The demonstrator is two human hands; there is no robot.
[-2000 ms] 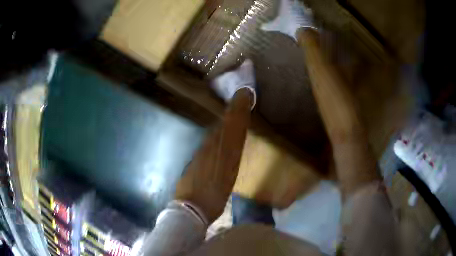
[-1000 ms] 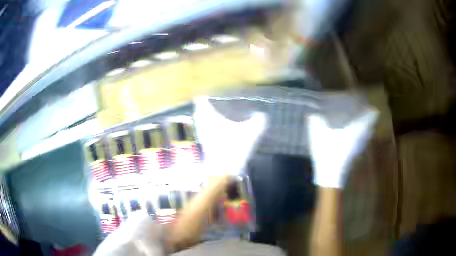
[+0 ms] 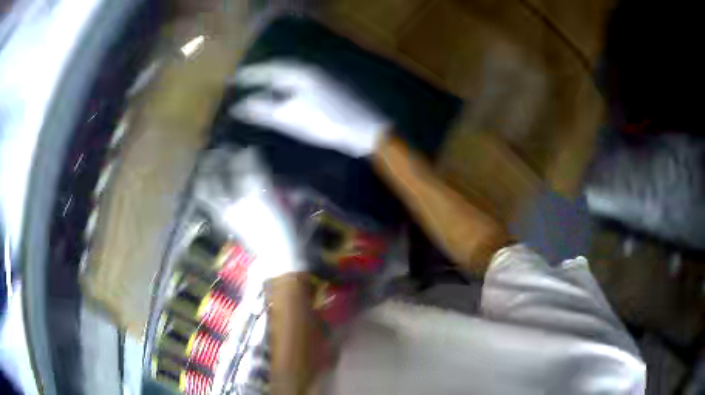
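Observation:
The view is blurred. A clear phone tray (image 3: pixel 255 332) lies at the lower left, with red-and-yellow bar phones (image 3: pixel 209 328) in rows. More phones (image 3: pixel 359 251) show right of my left wrist. My gloved left hand (image 3: pixel 259 224) is over the tray's far end; its fingers blur into a greyish, shiny patch, and I cannot tell if they grip anything. My gloved right hand (image 3: pixel 309 108) is above the dark green surface (image 3: pixel 386 69), beyond the tray, fingers extended and apart, with nothing visible in it.
A brown board-lined shelf (image 3: pixel 139 208) runs along the left, beside the curved pale edge of the upper bench (image 3: pixel 46 200). Brown cartons (image 3: pixel 479 77) stand at the upper right. My right sleeve (image 3: pixel 541 301) crosses the lower right.
The view has turned. My hands were apart around a clear ribbed tray at the end of the phone tray; that tray no longer shows between them. Another gloved hand at lower left has left view.

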